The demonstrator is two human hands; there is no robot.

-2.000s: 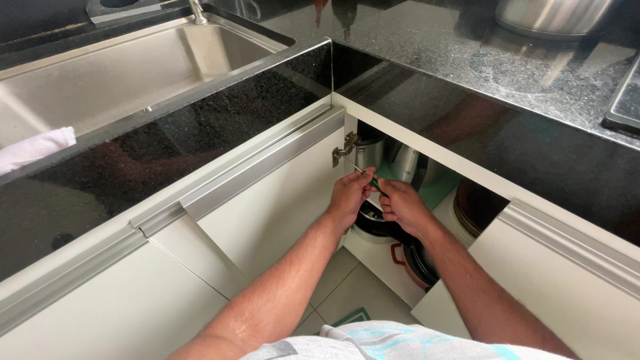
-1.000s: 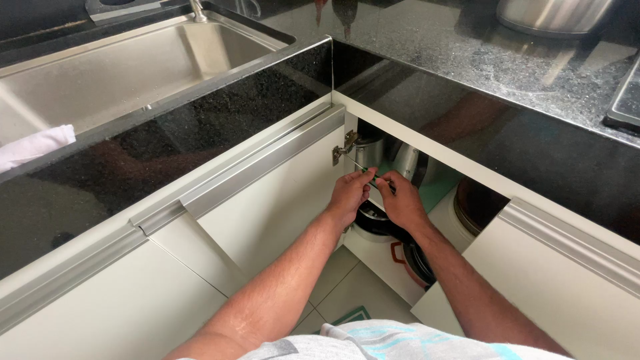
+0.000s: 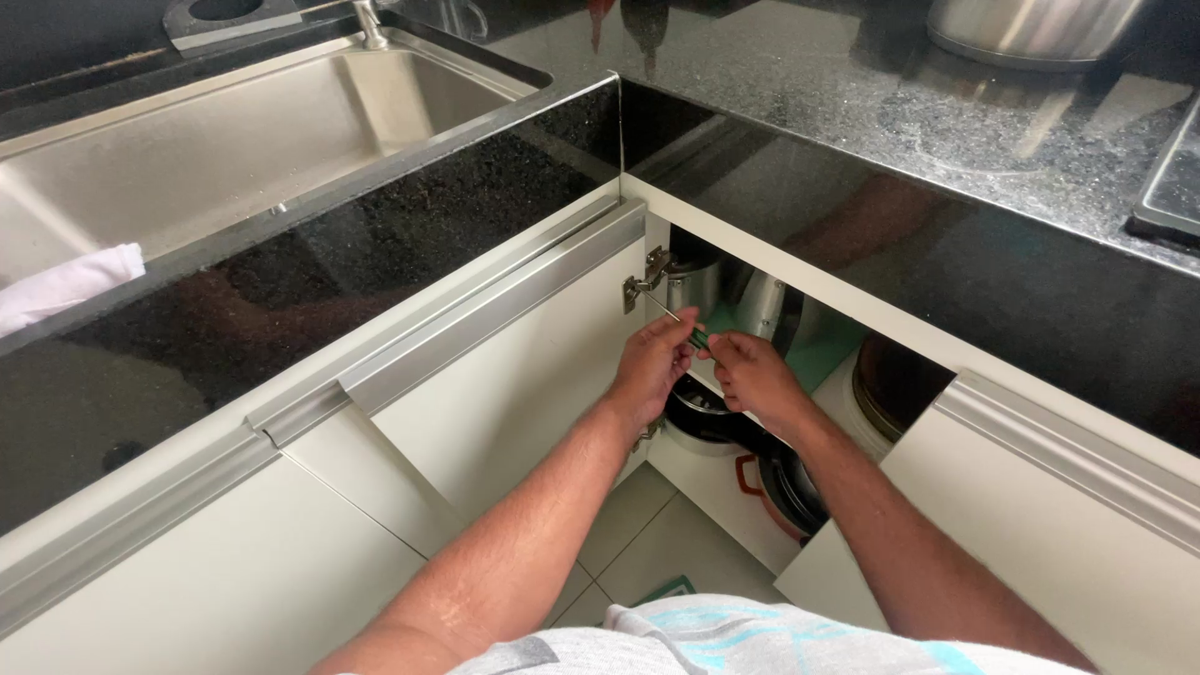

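A screwdriver [image 3: 699, 338] with a green handle points up and left, its thin metal shaft reaching to the upper cabinet hinge [image 3: 647, 279]. My left hand [image 3: 653, 361] pinches it near where shaft and handle meet. The back of the handle is in the fingers of my right hand [image 3: 755, 373]. That metal hinge joins the white cabinet door [image 3: 525, 375], which stands open, to the corner cabinet. A lower hinge [image 3: 649, 431] shows partly behind my left wrist. Whether the tip sits in a screw is too small to tell.
Pots and a black pan [image 3: 792, 483] with a red-handled pot stand on the cabinet shelves. Above are the black stone countertop edge [image 3: 844, 225], a steel sink [image 3: 234, 141] with a pinkish cloth [image 3: 70, 286], and a steel pot [image 3: 1031, 33]. Another white door [image 3: 1022, 469] stands at the right.
My right hand has changed its hold on the screwdriver handle, its fingers turning about it. My left hand stays at nearly the same place by the hinge.
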